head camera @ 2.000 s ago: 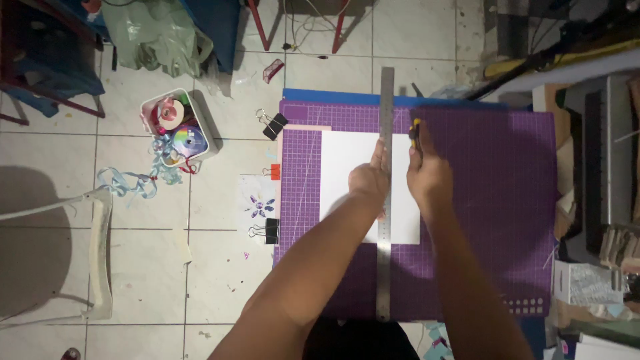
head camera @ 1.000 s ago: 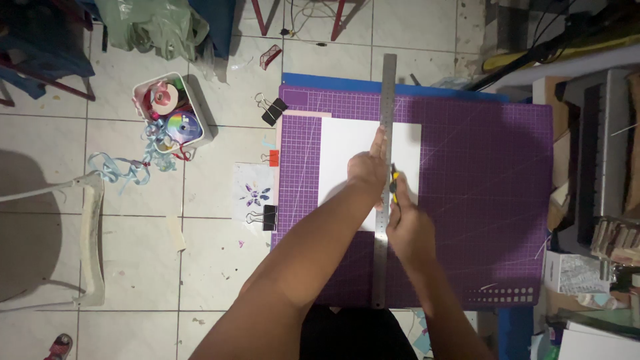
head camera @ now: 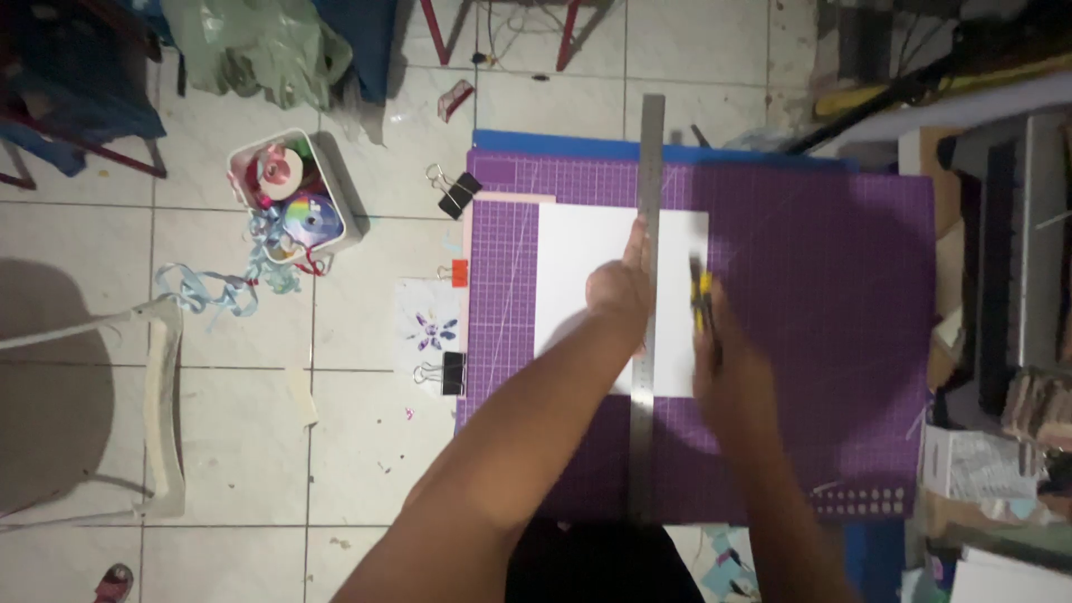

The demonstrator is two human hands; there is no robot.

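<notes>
My left hand presses a long steel ruler down with its fingers along the ruler's left edge. The ruler lies upright in the view, across a white sheet of paper on a purple cutting mat. In my right hand is a black and yellow utility knife, a little blurred, over the right edge of the sheet and right of the ruler. Whether its tip touches the paper cannot be told.
Black binder clips and an orange one sit at the mat's left edge. A white basket of ribbon spools stands on the tiled floor. A white-framed chair is at left; boxes and clutter line the right.
Between one second ago and now, my right hand and the knife have moved right, away from the ruler. Two seconds ago they were also right of it. My left hand stays on the ruler.
</notes>
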